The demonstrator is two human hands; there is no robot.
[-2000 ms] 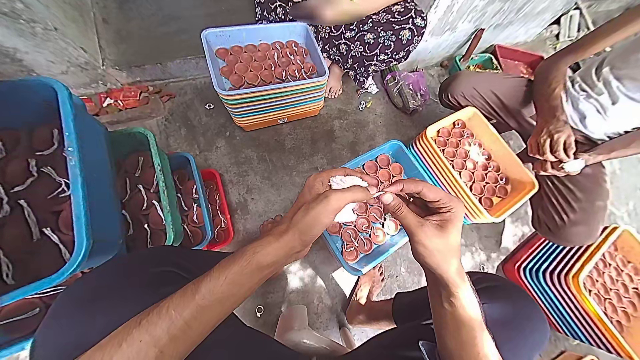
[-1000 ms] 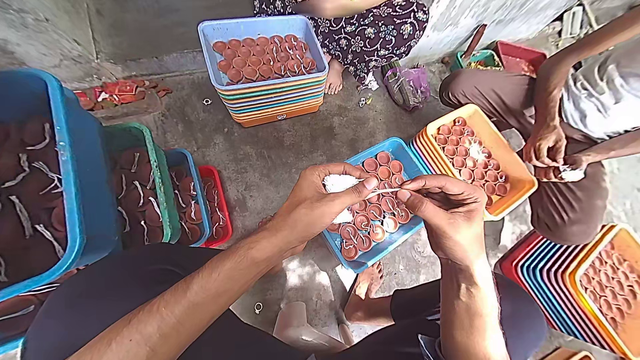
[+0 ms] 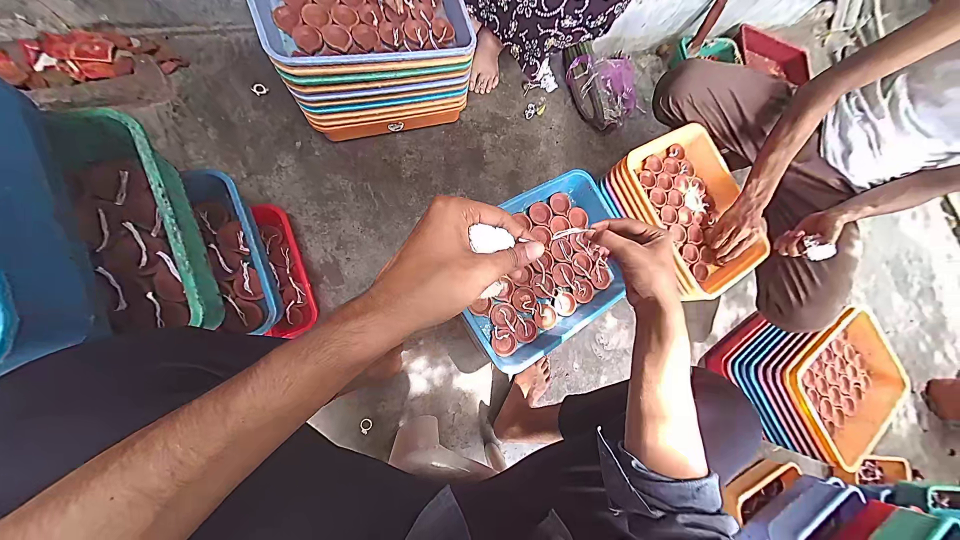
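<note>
A blue plastic tray (image 3: 487,341) holds rows of small clay oil lamps (image 3: 541,213), many with white cotton wicks lying in them. Above its left side my left hand (image 3: 457,262) grips a wad of white cotton (image 3: 491,238) in its palm. A thin twisted cotton strand (image 3: 571,233) runs from my left thumb and finger to the fingertips of my right hand (image 3: 637,255), which pinch its other end over the tray's right side.
Stacked trays of clay lamps (image 3: 375,97) stand ahead. A green tray (image 3: 176,225), a blue one and a red one (image 3: 311,300) lie at left. At right a co-worker's hand (image 3: 739,229) reaches into an orange tray (image 3: 731,281); another tray stack (image 3: 892,405) stands below.
My hands have moved apart, and a longer stretch of cotton strand shows between them. The co-worker's one hand has moved from the other hand into the orange tray.
</note>
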